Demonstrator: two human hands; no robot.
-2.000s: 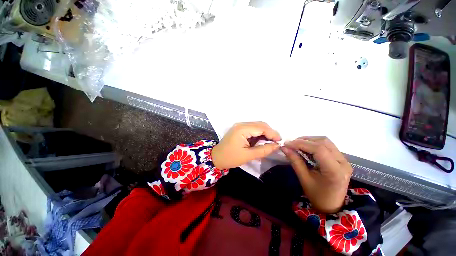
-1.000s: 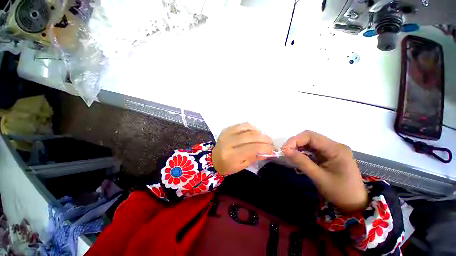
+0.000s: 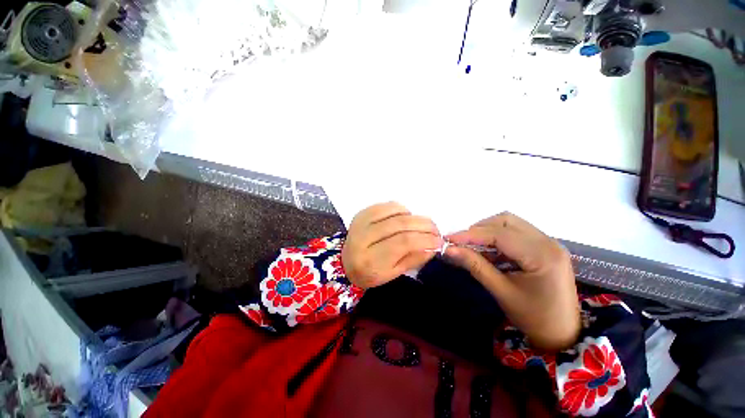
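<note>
A white fabric piece [image 3: 368, 184] lies over the table's front edge and is overexposed, so its outline is partly lost against the white top. My left hand [image 3: 392, 245] is closed on its near end, fingers curled. My right hand [image 3: 523, 269] pinches a tiny white bit of the fabric edge between thumb and forefinger, right beside the left fingertips. The fingertips of both hands nearly touch. The part inside the left hand is hidden.
A sewing machine head [image 3: 617, 37] is at the upper right. A smartphone [image 3: 680, 139] with a loop strap lies right of it. A clear plastic bag [image 3: 135, 122] is at the left, beside a white pile [image 3: 237, 37]. A ruler strip [image 3: 245, 181] runs along the front edge.
My left hand has curled closed from its earlier pinch. My right hand has shifted slightly left since a second ago, closer to the left. The table view has shifted slightly, and the phone's picture has changed.
</note>
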